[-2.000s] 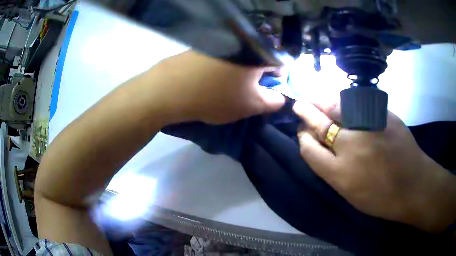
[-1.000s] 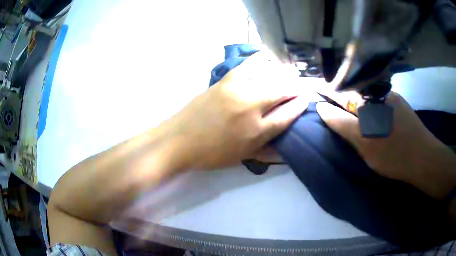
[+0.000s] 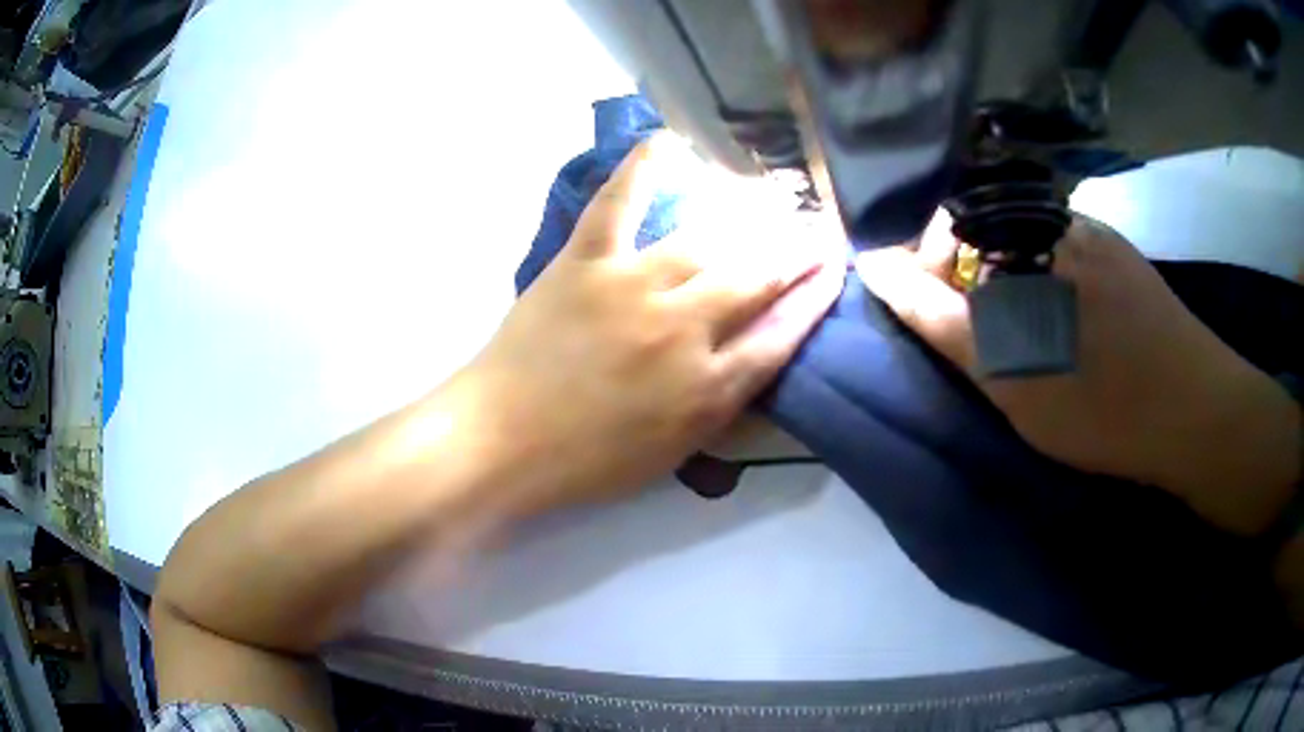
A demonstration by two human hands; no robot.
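The dark navy panel (image 3: 972, 472) runs from under the sewing machine head (image 3: 894, 129) down to the lower right. Blue fabric (image 3: 584, 200) lies bunched on the table beyond my left hand. My left hand (image 3: 615, 343) lies flat on the work, fingers spread, its fingertips by the panel at the needle area. My right hand (image 3: 1101, 358), with a gold ring, holds the panel, thumb and finger close to the left fingertips. A grey knob in front covers part of it. Glare and the machine head hide the needle and presser foot.
The white machine table (image 3: 329, 272) has a blue strip (image 3: 132, 272) at its left side. A grey edge with a measuring scale (image 3: 687, 701) curves along the front. A small dark rounded part (image 3: 709, 475) lies beside my left wrist. Another machine part (image 3: 22, 365) stands at the far left.
From two seconds ago, my left hand has gone from bent in at the needle to spread flat on the work. Since one second ago, the view has shifted and both hands stay on the fabric.
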